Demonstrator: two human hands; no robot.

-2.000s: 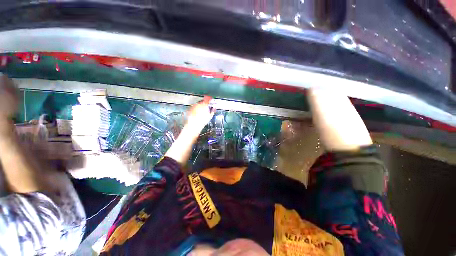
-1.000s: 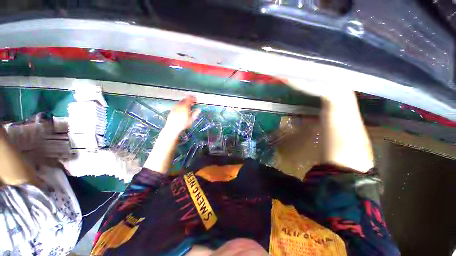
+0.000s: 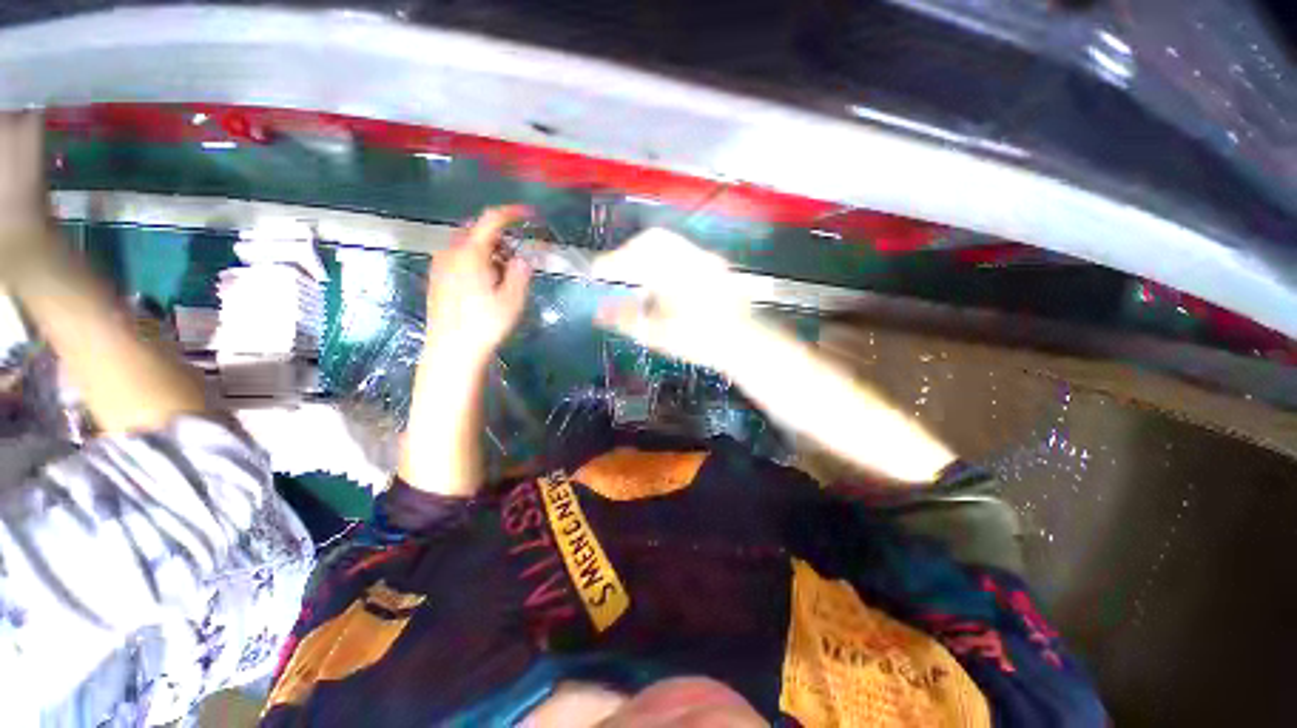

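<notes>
My left hand [image 3: 477,292] is over the metal side rail, its thumb and finger curved around the near end of a clear, glossy piece [image 3: 559,253], apparently a blister tray. My right hand [image 3: 666,292] is at the piece's other end, just right of my left hand. It is overexposed and blurred, so its grip cannot be made out. More clear trays [image 3: 633,391] lie loosely on the green bench below my hands, close to my shirt.
The green belt [image 3: 384,178] runs beyond the rail [image 3: 363,228], with a red strip under the overhead shelf edge [image 3: 427,88]. White stacked pieces [image 3: 268,306] stand at left beside a neighbour's arm [image 3: 107,341]. A brown carton [image 3: 981,413] with clear trays is at right.
My right hand has come back from under the shelf edge and moved left, beside my left hand. My left hand has moved slightly left and up. The neighbour's arm has reached farther into view.
</notes>
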